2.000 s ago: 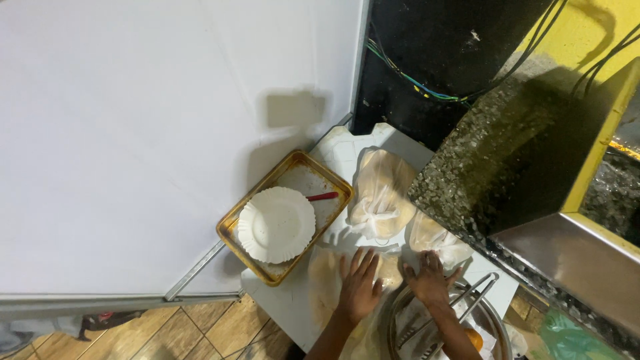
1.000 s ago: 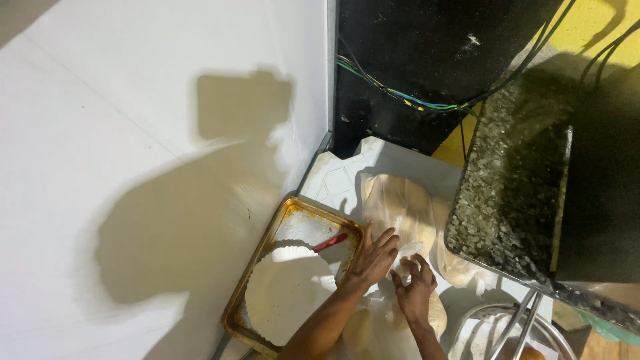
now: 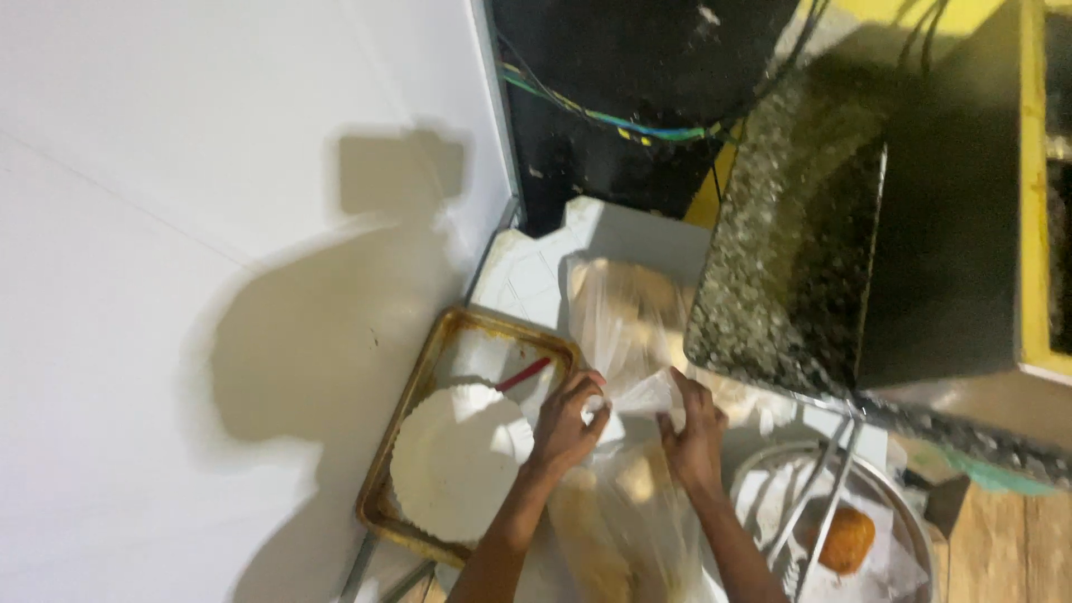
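Note:
My left hand and my right hand hold the gathered plastic mouth of a clear bag between their fingertips. Just beyond them lies a clear plastic bag with pale, bread-like pieces inside; which bag the gathered plastic belongs to is hard to tell. Below my hands, between my forearms, is another clear bag of similar pale pieces. More bagged pieces lie to the right, partly under the stone counter's edge.
At left, a worn metal baking tray holds white fluted paper plates and a red-handled utensil. At right stand a round metal bowl with paper, tongs and a browned food piece. A granite counter juts over the white table.
My hands were spread over the nearer bag two seconds ago; they have since come together at the bag plastic near the tray. The view has shifted.

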